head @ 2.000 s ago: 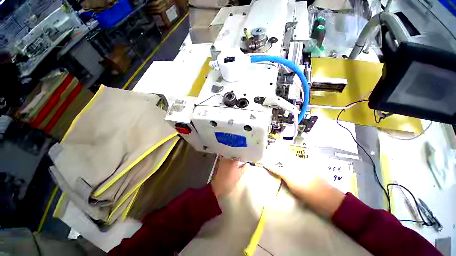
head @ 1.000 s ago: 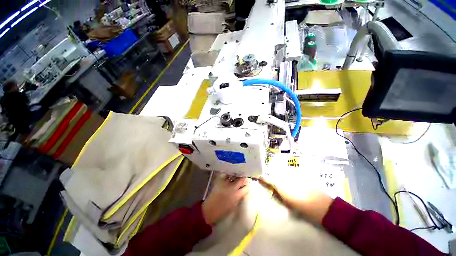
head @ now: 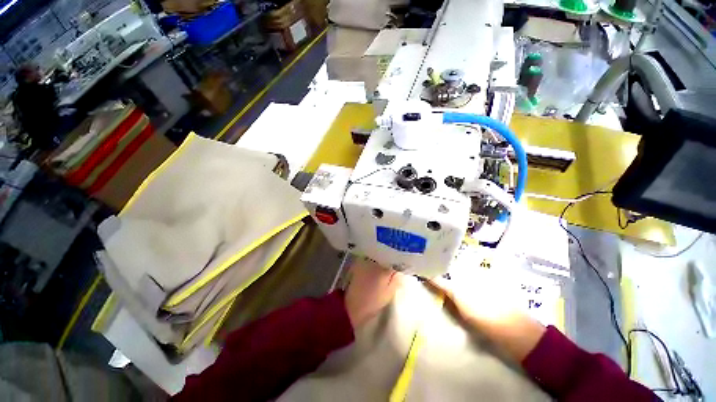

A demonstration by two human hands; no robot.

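Note:
A beige fabric piece with yellow binding tape lies in front of me and runs up under the white sewing machine head. My left hand is on the fabric at the lower edge of the head, its fingertips hidden by the head. My right hand lies on the fabric to the right of the tape, its fingertips near the head and blurred by glare. I cannot tell whether either hand grips or only presses the fabric. The needle is hidden.
A folded stack of yellow-edged beige pieces is left of the machine. A black-framed control panel is at the right. A black cable and thread snips lie on the right table. A person is far left.
The view has shifted, so the machine and stack appear further right than one second ago. The left hand's fingers are now more hidden behind the machine head. Both hands remain at the fabric.

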